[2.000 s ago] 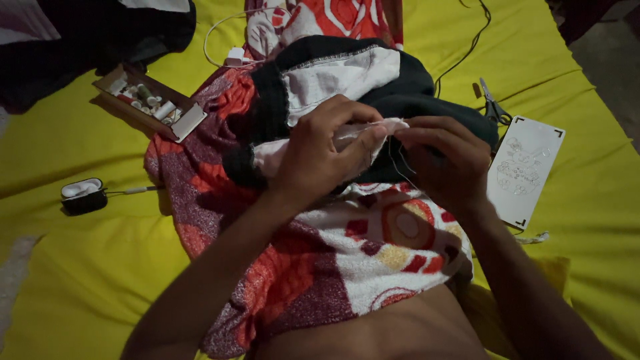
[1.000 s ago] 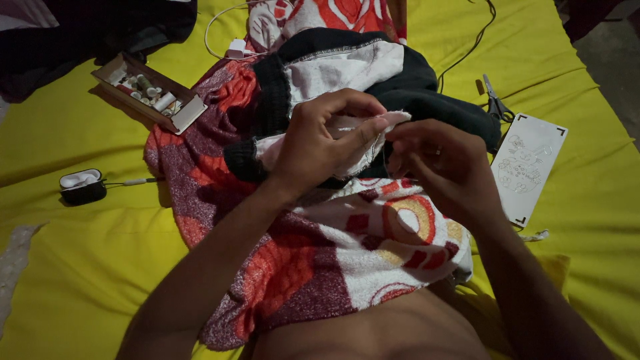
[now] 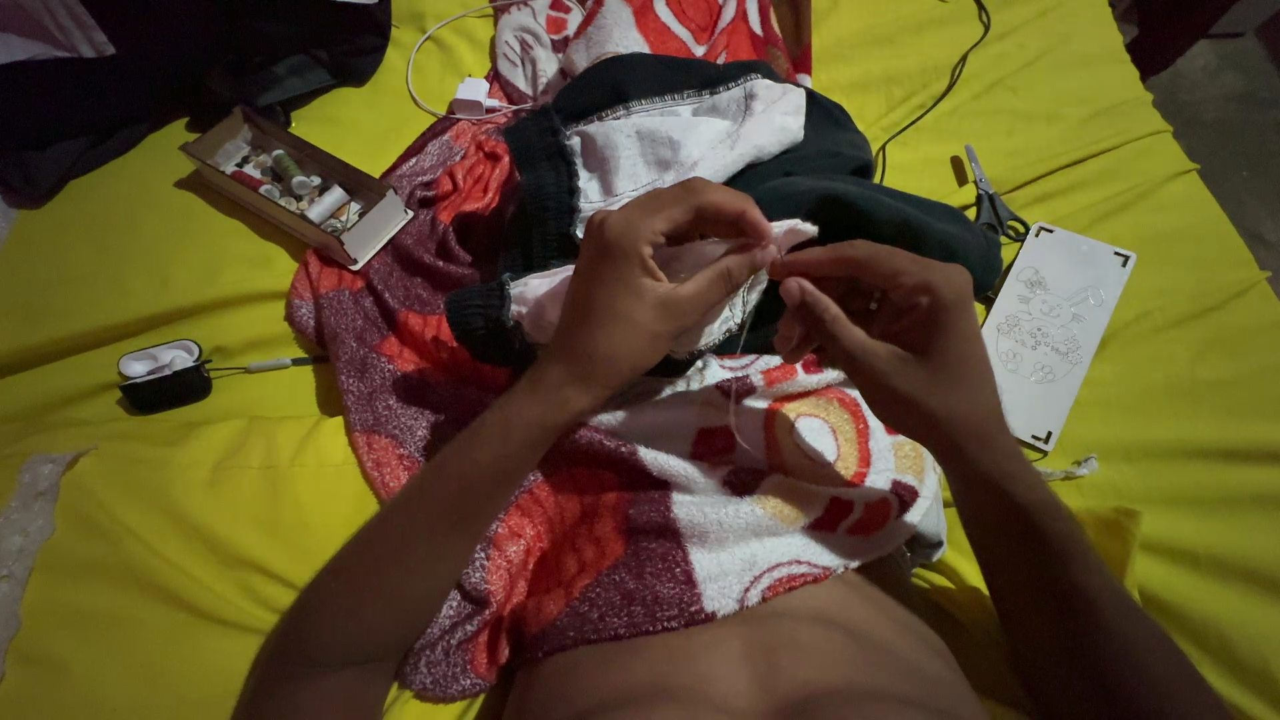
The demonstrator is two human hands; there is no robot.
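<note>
My left hand [image 3: 650, 280] pinches the white fabric edge of a black and white garment [image 3: 690, 140] between thumb and forefinger. Close beside its fingertips is my right hand [image 3: 880, 320], its forefinger touching near the fabric edge; whether it grips a needle is too small to tell. A thin pale thread [image 3: 738, 400] hangs below the fabric between the hands. Part of the garment, with dark ribbed cuffs, lies on a red, maroon and white patterned blanket [image 3: 600, 520] across my lap.
On the yellow sheet [image 3: 200, 520] an open box [image 3: 350, 240] of thread spools [image 3: 290, 170] lies at left, near an open black earbud case [image 3: 165, 375]. A white charger [image 3: 470, 98] is at the top. Scissors [image 3: 990, 200] and a white box lid [image 3: 1060, 330] with a rabbit drawing lie right.
My right hand has moved back in from slightly apart, its fingertips now close to my left fingertips. My left hand keeps its pinch on the fabric.
</note>
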